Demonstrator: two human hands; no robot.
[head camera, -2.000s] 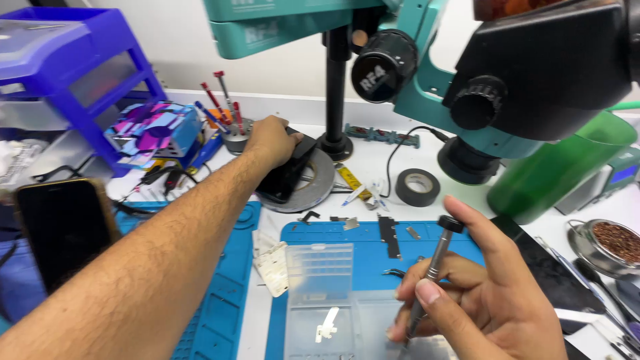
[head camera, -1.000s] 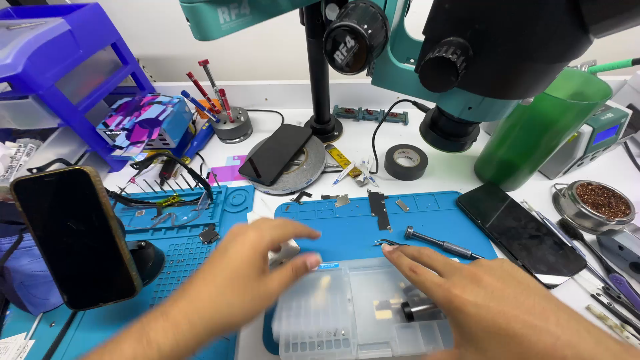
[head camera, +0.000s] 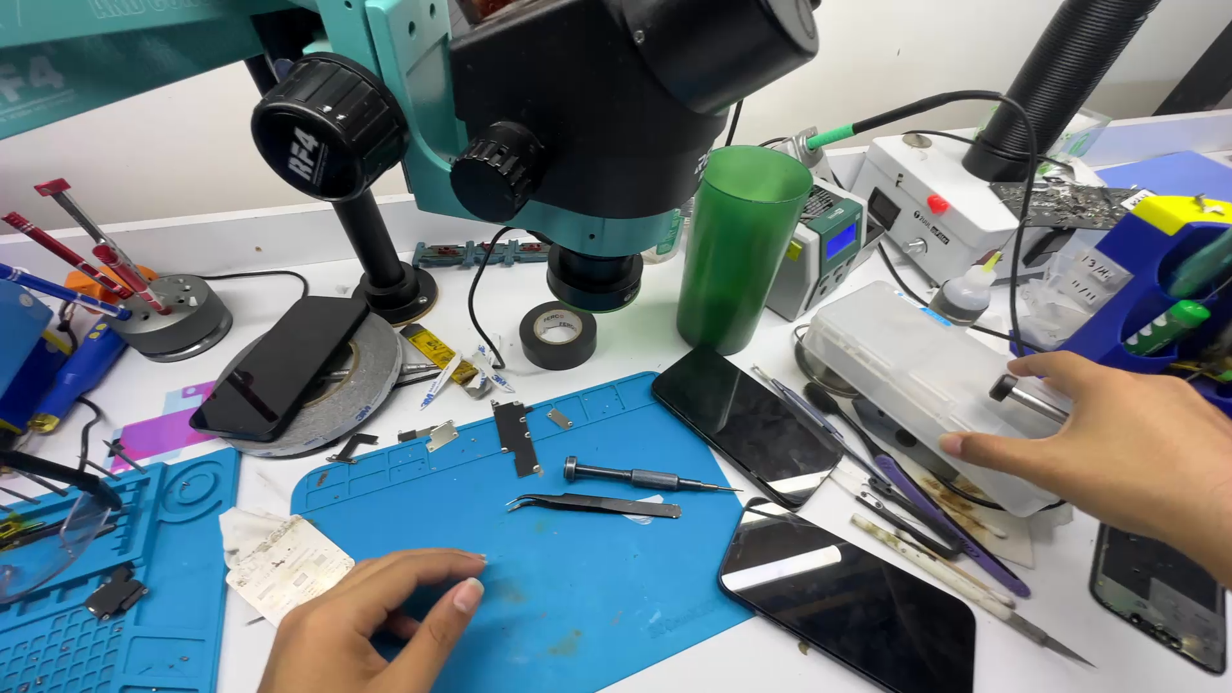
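My right hand (head camera: 1107, 433) is on the closed translucent plastic parts box (head camera: 924, 375), thumb on its near side, with a dark-capped metal tool (head camera: 1025, 397) by the fingers. The box lies at the right, over a small bowl and other tools. My left hand (head camera: 385, 616) hovers over the blue silicone mat (head camera: 577, 587), fingers curled and holding nothing. Beyond it on the mat lie black curved tweezers (head camera: 597, 505), a precision screwdriver (head camera: 645, 475) and a dark metal shield plate (head camera: 518, 438). Two black phones or screens (head camera: 751, 423) lie right of the mat.
A microscope (head camera: 577, 144) overhangs the back. Behind the mat stand a green cup (head camera: 736, 250), black tape roll (head camera: 558, 335) and a soldering station (head camera: 823, 250). A phone (head camera: 279, 366) rests on a grey tape roll (head camera: 375, 375). A craft knife (head camera: 1039, 635) lies near the right front.
The parts box was on the blue mat one second ago and is now at the right under my right hand. My left hand has come off the box. The view has swung right.
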